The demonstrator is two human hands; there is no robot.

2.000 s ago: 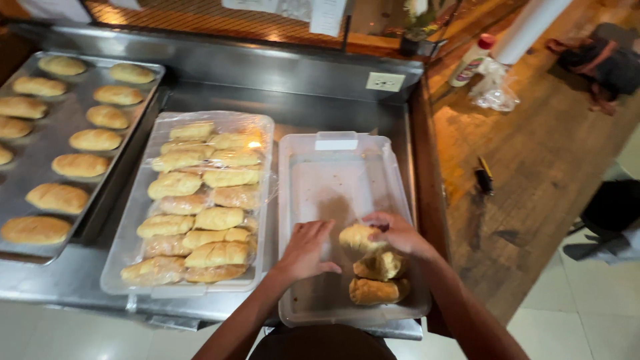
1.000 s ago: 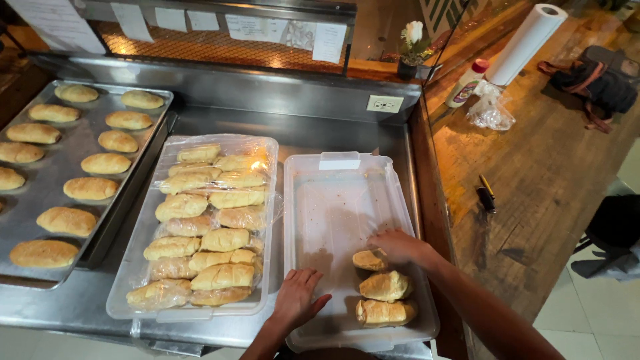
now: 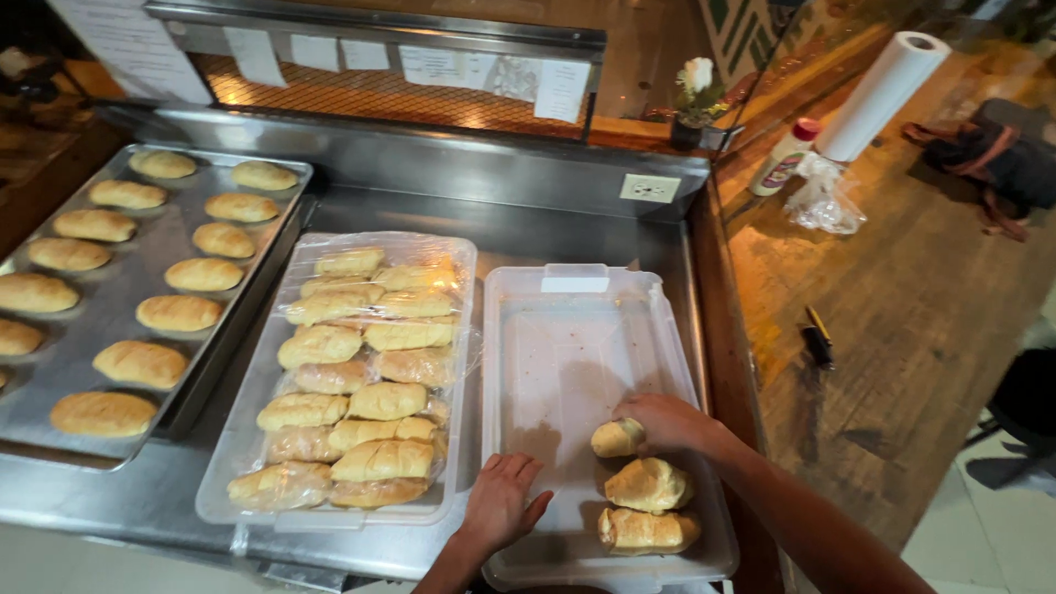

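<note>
My right hand (image 3: 664, 422) is closed around the right end of a bread roll (image 3: 615, 438) inside a translucent plastic bin (image 3: 544, 330). Below that roll, a second roll (image 3: 648, 485) and a third roll (image 3: 647, 530) lie crosswise along the bin's right side. My left hand (image 3: 505, 499), fingers apart and holding nothing, is at the bin's left wall. To the left stands another plastic bin (image 3: 216, 487), filled with rolls (image 3: 320, 344) in rows, partly covered by clear plastic wrap (image 3: 412, 272).
A metal baking tray (image 3: 157, 264) with spaced rolls stands at the far left. The steel counter has a raised back with an outlet (image 3: 650, 188). On the wooden table at right are a bottle (image 3: 784, 157), a plastic bag (image 3: 825, 196), a white roll (image 3: 883, 95) and a pen (image 3: 817, 346).
Two seconds ago both hands were over the bin, the left further inside. My left hand has since moved back toward its left wall. My right hand stays at the uppermost of the rolls.
</note>
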